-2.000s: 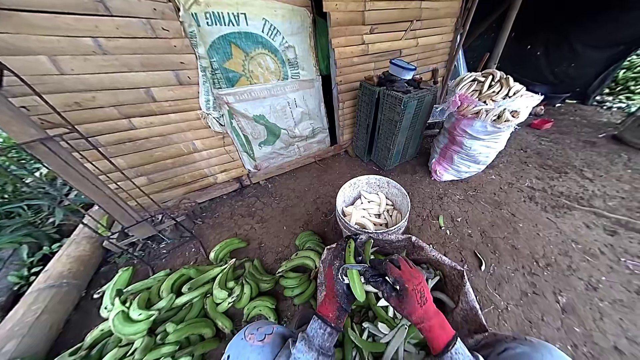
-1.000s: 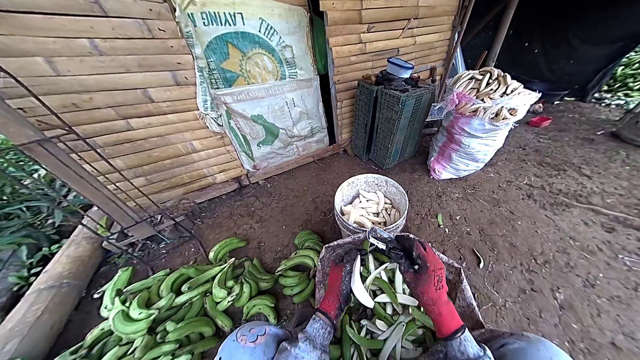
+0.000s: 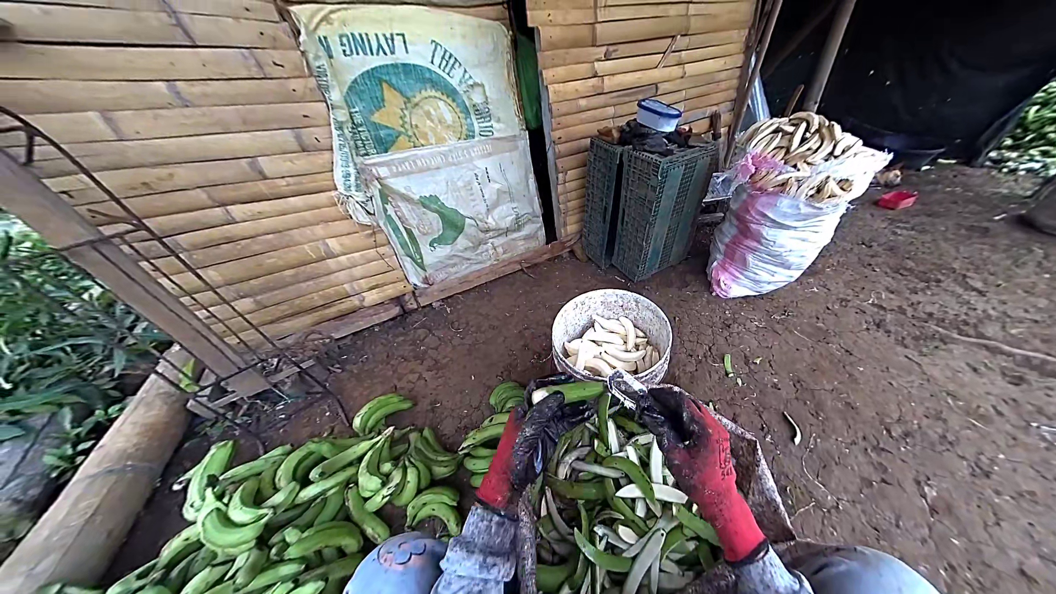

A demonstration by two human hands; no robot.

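Note:
My left hand (image 3: 536, 433), in a red and black work glove, grips a green plantain (image 3: 573, 391) whose near end shows pale flesh. In my right hand (image 3: 689, 441), gloved alike, is a small metal blade or peeler (image 3: 625, 388), touching or very near the plantain's right end. Both hands are above an open sack (image 3: 755, 478) holding green and pale peels (image 3: 643, 491). Just beyond them stands a white bucket (image 3: 569, 318) of peeled plantains (image 3: 612, 345). A heap of green plantains (image 3: 322, 503) lies on the ground to the left, with a smaller bunch beside my left hand.
Dark green plastic crates (image 3: 660, 206) stand against the bamboo wall (image 3: 190, 148), with a blue-lidded container (image 3: 658, 115) on top. Right of them is a white and pink sack (image 3: 771, 243) full of pale, peeled-looking fruit. A wooden post and bent metal rods (image 3: 148, 223) are at left.
The green plantain in my left hand was upright two seconds ago; one second ago a pale strip hung there. Now a plantain lies roughly level between my hands, near the bucket's front rim.

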